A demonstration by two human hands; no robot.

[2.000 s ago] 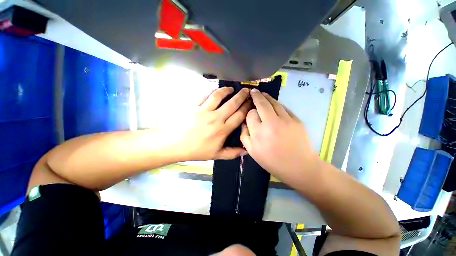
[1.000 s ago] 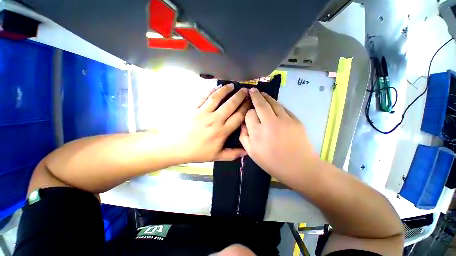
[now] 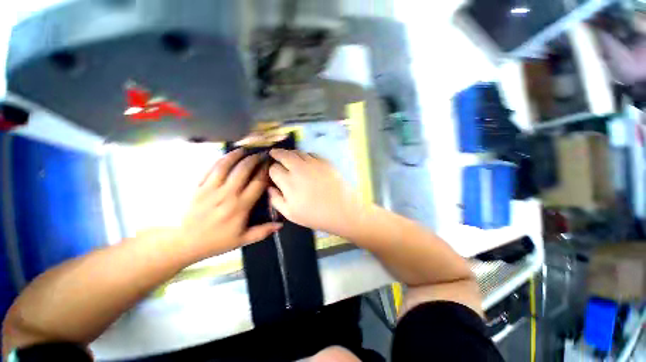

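Observation:
A long black fabric panel point(image 3: 303, 272) with a thin silver line point(image 3: 282, 263) down its middle runs from the needle area point(image 3: 265, 134) over the table edge towards my lap. My left hand point(image 3: 230, 201) lies flat on the panel's left side near its far end, thumb across the silver line. My right hand point(image 3: 308, 189) presses on the right side, fingertips close to the left ones. Whatever lies under the fingers is hidden. The grey sewing machine head point(image 3: 142, 92) with its red logo is just beyond. The picture is blurred.
Yellow tape point(image 3: 360, 152) edges the pale plate point(image 3: 329, 148) on the right. Two blue bins point(image 3: 487, 194) stand right of the machine, and a blurred green tool point(image 3: 405, 127) lies between. A large blue crate point(image 3: 57, 191) is at left, a white basket point(image 3: 496, 283) at lower right, cartons point(image 3: 577, 170) beyond.
The view has swung to the right, so the machine head, panel and hands sit further left and more of the floor's right side shows. Both hands keep about the same place on the panel.

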